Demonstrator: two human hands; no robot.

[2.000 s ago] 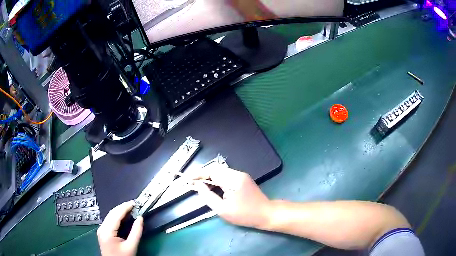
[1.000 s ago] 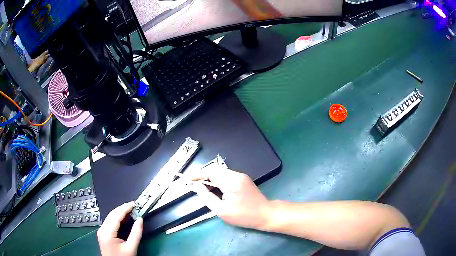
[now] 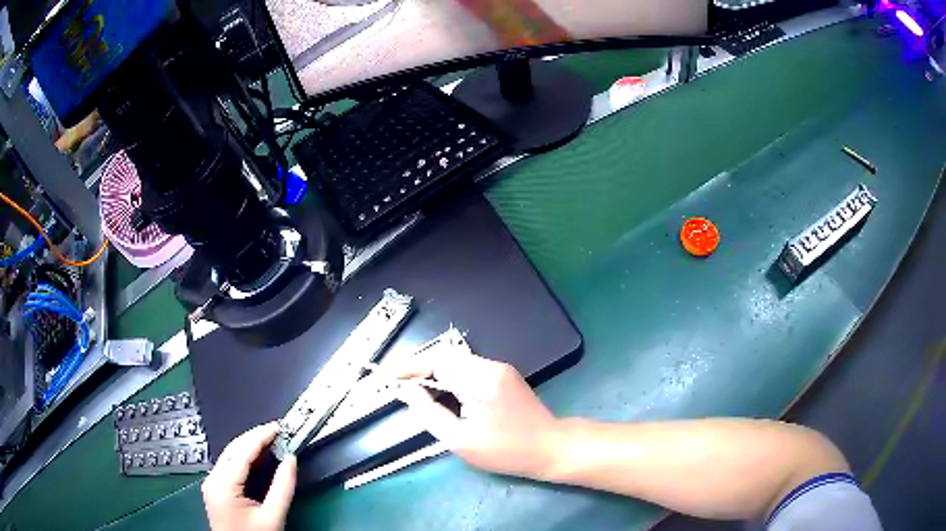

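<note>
A strip fixture (image 3: pixel 345 363) glares white and lies slanted over the black base plate (image 3: pixel 477 259). My left hand (image 3: pixel 249 479) pinches its near end between thumb and fingers. My right hand (image 3: pixel 479 407) is held like a pen grip around a thin stick (image 3: pixel 392 378), whose tip reaches the strip's right side near its middle; exact contact is unclear. A second pale strip (image 3: pixel 448 340) lies partly hidden behind my right hand. A thin pale strip (image 3: pixel 394 464) lies at the base's front edge.
The microscope (image 3: pixel 223 223) stands above the base's left part. Several dotted strips (image 3: pixel 161 434) lie at left. An orange-red dish (image 3: pixel 699 236), a strip block (image 3: pixel 827 236) and a short rod (image 3: pixel 859 159) lie at right. A keyboard (image 3: pixel 399 156) and monitor stand (image 3: pixel 529 104) are behind.
The hands and the strip fixture hold almost the same place. The magnified image on the monitor has shifted slightly.
</note>
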